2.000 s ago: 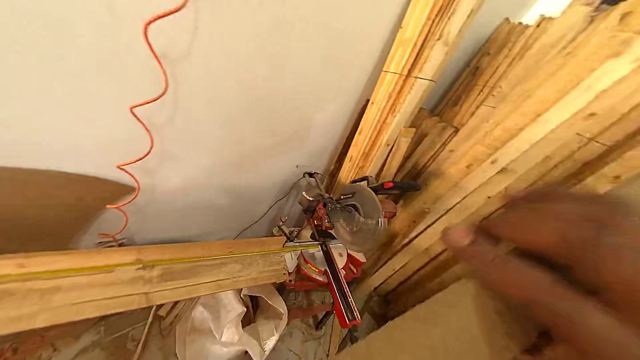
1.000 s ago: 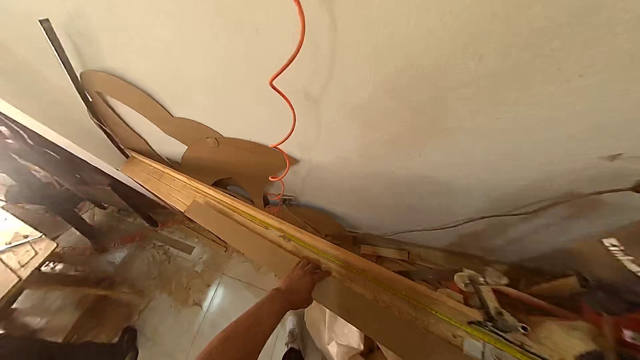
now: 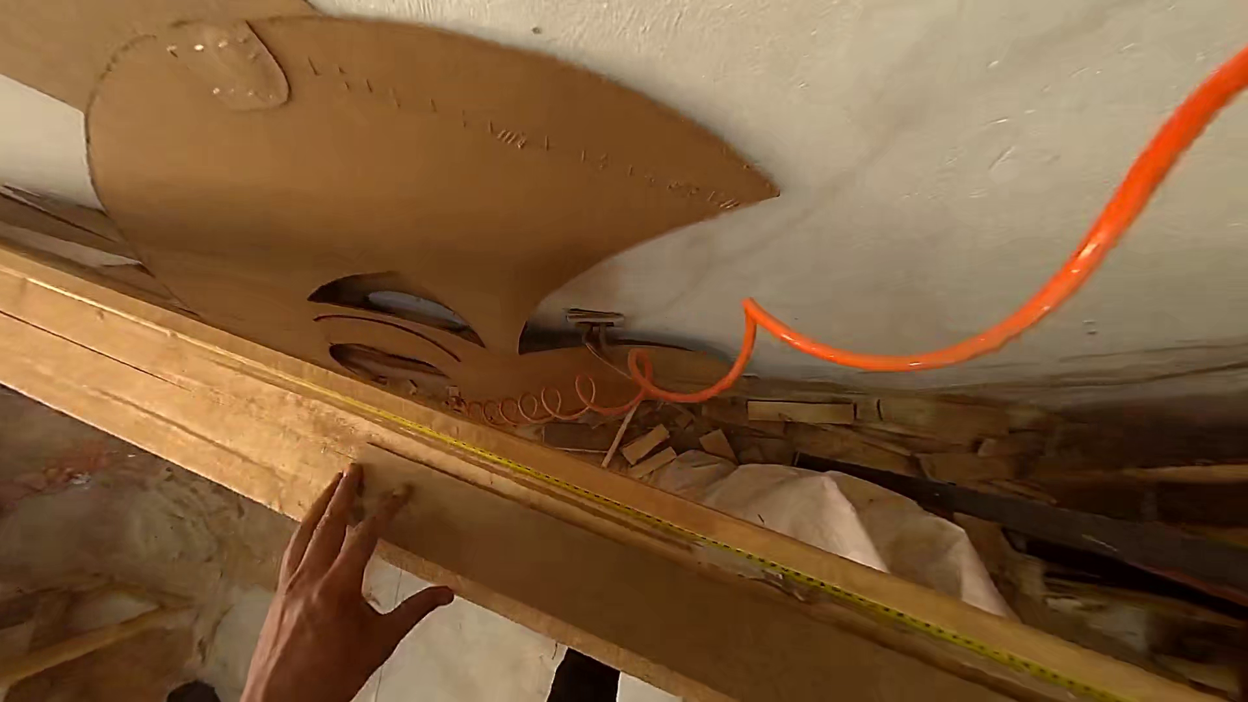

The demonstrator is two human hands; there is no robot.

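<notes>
My left hand is at the lower left, its fingers spread over the near edge of a long wooden board. The fingertips rest on or just above the wood; contact cannot be told for certain. Nothing is held in it. A yellow measuring tape runs lengthwise along the wooden workpiece, beside its raised far strip. The board crosses the view slantwise, from upper left to lower right. My right hand is out of view.
Behind the board, a large curved brown sheet cutout leans on the pale wall. An orange coiled hose hangs there. Wood offcuts and a whitish sack lie beyond the board. A dark shoe or leg shows below.
The view has swung away from the miter saw and come closer to the brown cutout. My left hand, lying on the board one second ago, now has its fingers spread at the edge.
</notes>
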